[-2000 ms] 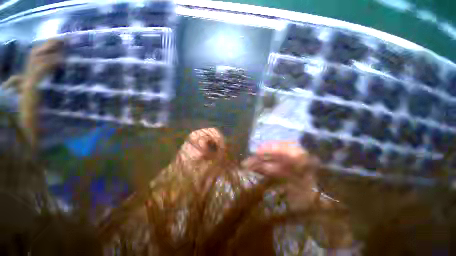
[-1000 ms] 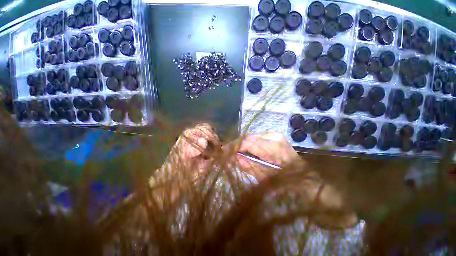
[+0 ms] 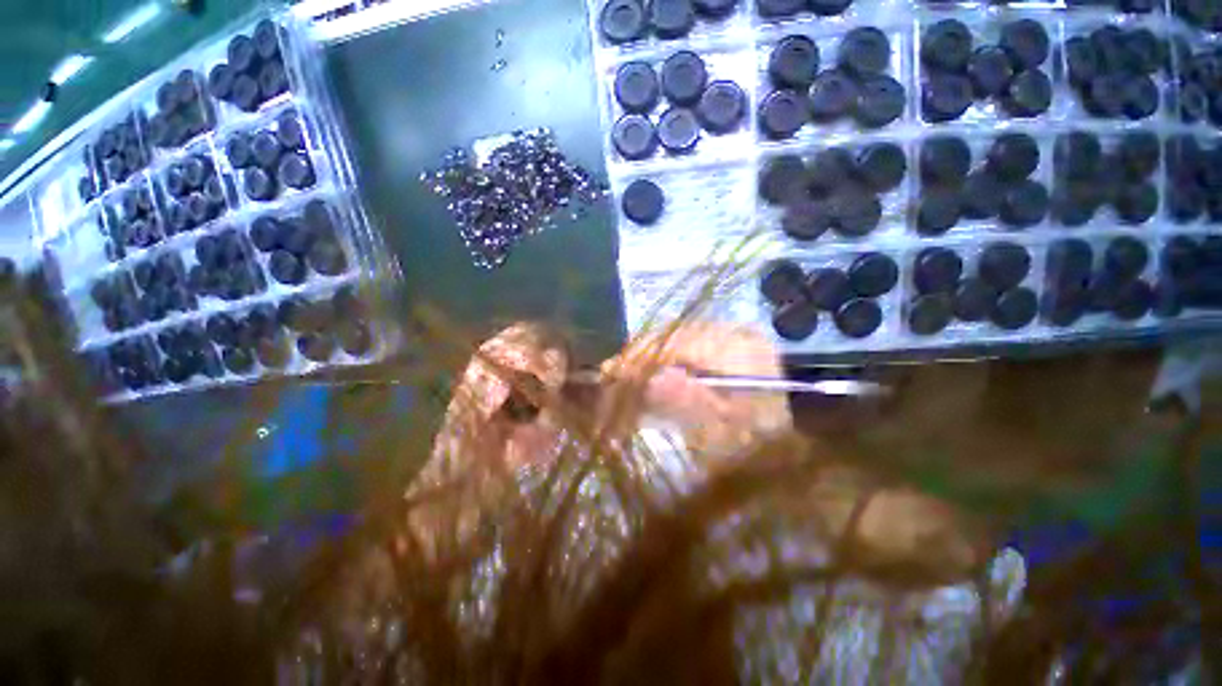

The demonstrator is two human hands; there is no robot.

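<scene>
My left hand (image 3: 503, 395) is at the near edge, behind strands of hair, its fingertips closed on a small dark part (image 3: 520, 394), likely a round black part. My right hand (image 3: 710, 382) is beside it and holds a thin metallic hand tool (image 3: 791, 385) that lies across the fingers, its shaft sticking out to the right. The tool's tip is hidden by hair and fingers near the dark part. A heap of tiny glittering fittings (image 3: 507, 194) lies beyond the hands on the grey-green base tray (image 3: 402, 81).
A clear compartment tray (image 3: 690, 201) on the right holds groups of black parts, with one single part (image 3: 643, 202) in a cell. Another compartment tray (image 3: 382, 288) stands at the left. A pale patch (image 3: 493, 148) lies by the heap. Hair blocks the lower view.
The view has sharpened and tilted, shifting the trays. My right hand has come close to my left, and the tool now lies more level than a second ago.
</scene>
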